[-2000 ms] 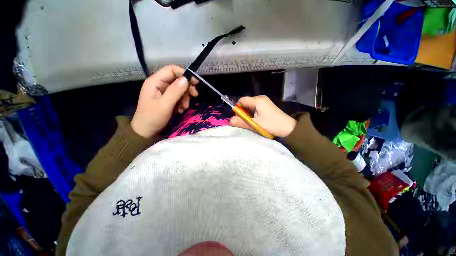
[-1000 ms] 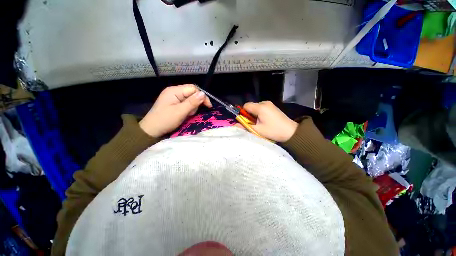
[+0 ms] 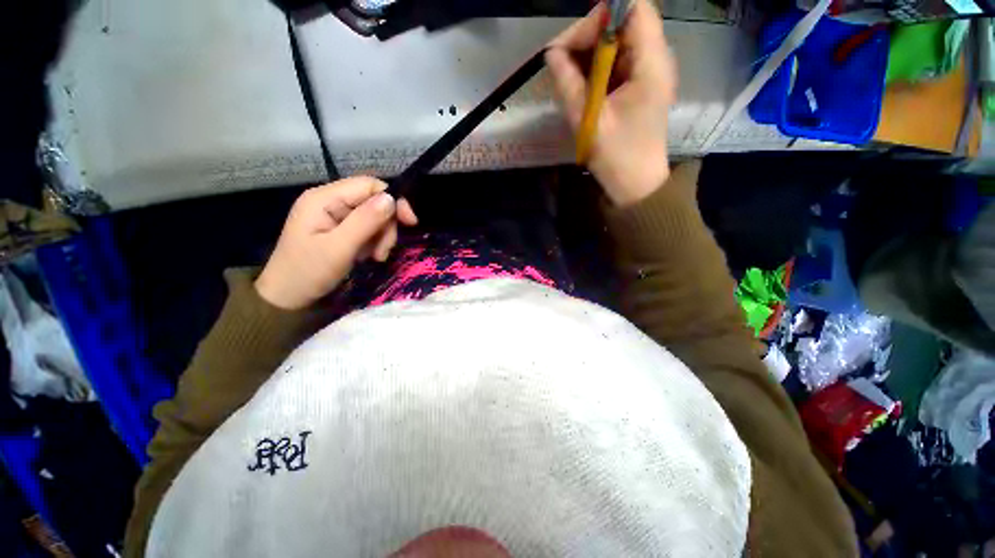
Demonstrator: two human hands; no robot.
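Note:
A black strip (image 3: 469, 123) is stretched diagonally between my hands over the table's front edge. My left hand (image 3: 336, 234) pinches its lower end between thumb and fingers, below the edge. My right hand (image 3: 622, 104) is raised over the table at the strip's upper end, slightly blurred. It also holds the scissors (image 3: 596, 104) by the yellow-orange handle, with the blades pointing up, partly cut off by the top edge. Another length of black strip (image 3: 308, 93) hangs from the top of the table down over its edge, near my left hand.
The off-white table (image 3: 175, 93) has a printed scale along its front edge and a few black specks. A blue bin (image 3: 835, 93) and a pale strip (image 3: 764, 76) are at the right. Dark and metallic parts (image 3: 366, 13) show at the top. Green scraps (image 3: 764, 296) and plastic bags lie lower right.
My right hand has moved up and away with the scissors, to the strip's far end over the table. My left hand has shifted slightly left. The black strip is now straight between the hands.

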